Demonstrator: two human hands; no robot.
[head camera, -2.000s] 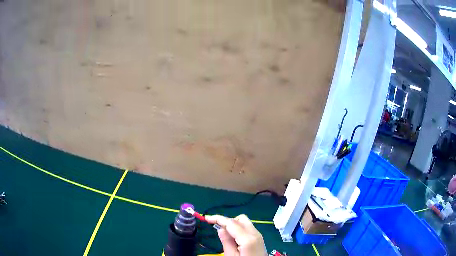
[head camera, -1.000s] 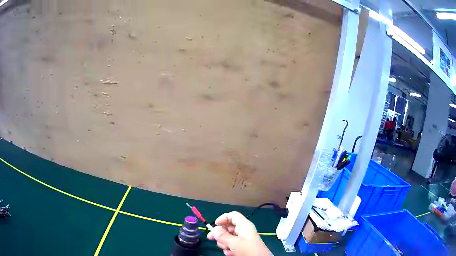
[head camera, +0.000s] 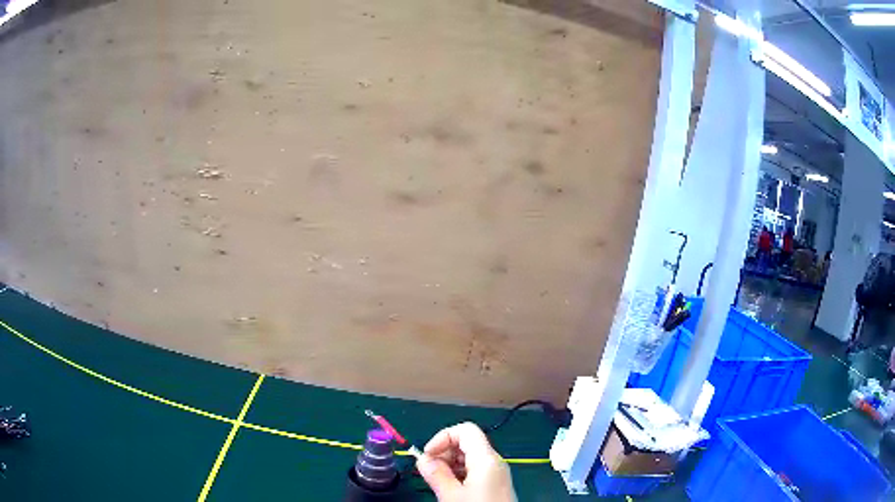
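My right hand (head camera: 465, 463) is at the bottom centre, its fingertips closed on a short cable lead. The lead's red sleeve (head camera: 390, 428) points up and left from the fingers, with a small silver terminal (head camera: 371, 416) at its tip. The sleeve is beside and just over the heat gun nozzle (head camera: 377, 458), a stepped grey tube with a purplish tip, standing upright. The gun's black collar (head camera: 371, 482) shows below it; the rest is cut off by the lower edge. My left hand is not in the picture.
A tangled grey-silver bunch (head camera: 14, 424) lies on the green mat (head camera: 128, 431) at far left. A black cord (head camera: 525, 405) runs behind my hand to a white block at the post (head camera: 643, 245). Blue bins (head camera: 731, 453), a pen holder (head camera: 643, 331) and a small box with papers are at right.
The sleeved end was over the nozzle tip, then lifted clear, and is now lower and close to the nozzle again. The view has tilted up, so the gun sits lower in the picture.
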